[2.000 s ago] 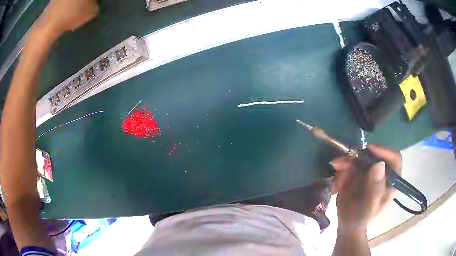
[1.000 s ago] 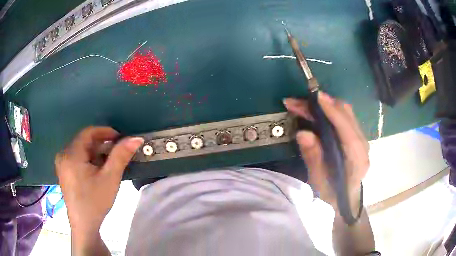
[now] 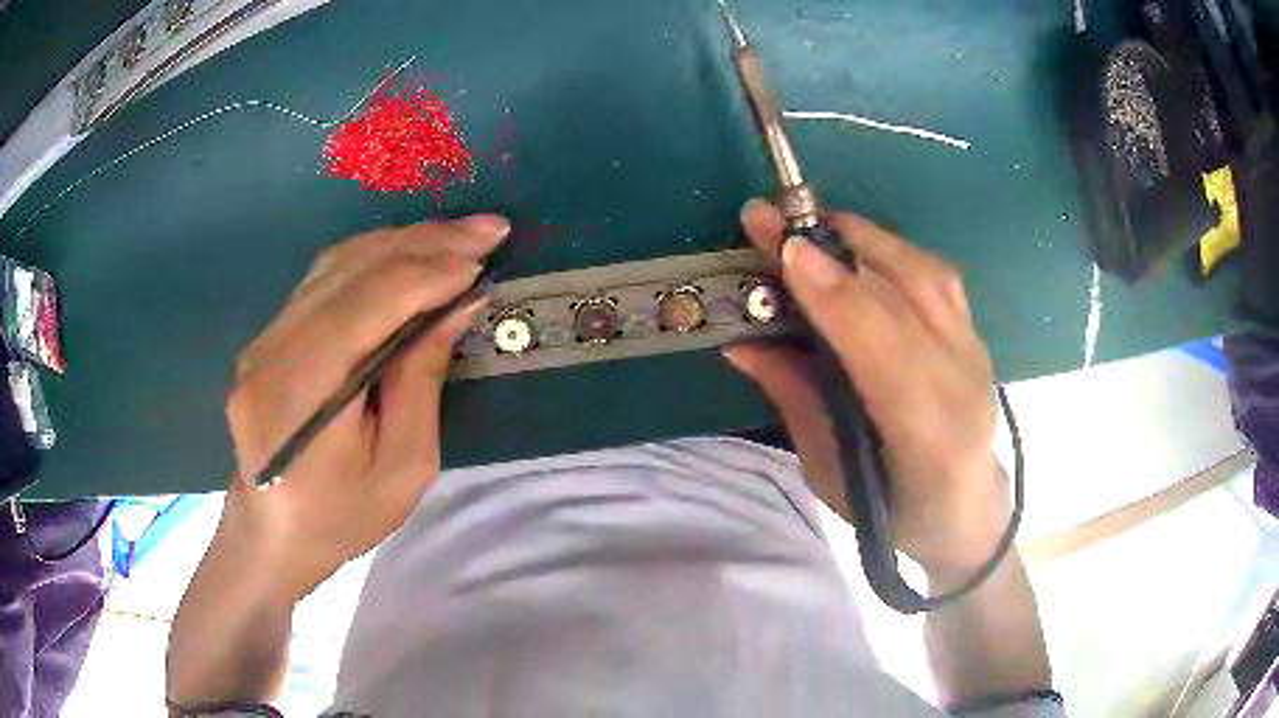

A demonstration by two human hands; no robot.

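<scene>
A grey circuit board strip (image 3: 638,321) with a row of round metal components lies on the dark green mat close to the shirt. My left hand (image 3: 358,351) holds dark, thin tweezers (image 3: 368,376) and covers the strip's left end. My right hand (image 3: 891,365) holds the soldering iron (image 3: 772,133) by its black handle, tip pointing away from me. Its lower fingers are at the strip's right end. The iron's tip is above the mat, beyond the strip. A pile of red wires (image 3: 398,140) lies behind the strip at the left.
A pale wire (image 3: 891,129) lies behind the work. The black iron stand (image 3: 1139,154) and a yellow sponge (image 3: 1219,222) are at the right. Other strips (image 3: 133,53) lie at the upper left. A thin pale line (image 3: 183,124) runs left of the pile. Small packets (image 3: 35,330) sit at the left edge.
The left hand came down from the upper left, and a strip now lies in front of me. Tweezers now show in the left hand. The right hand moved left to the strip's end.
</scene>
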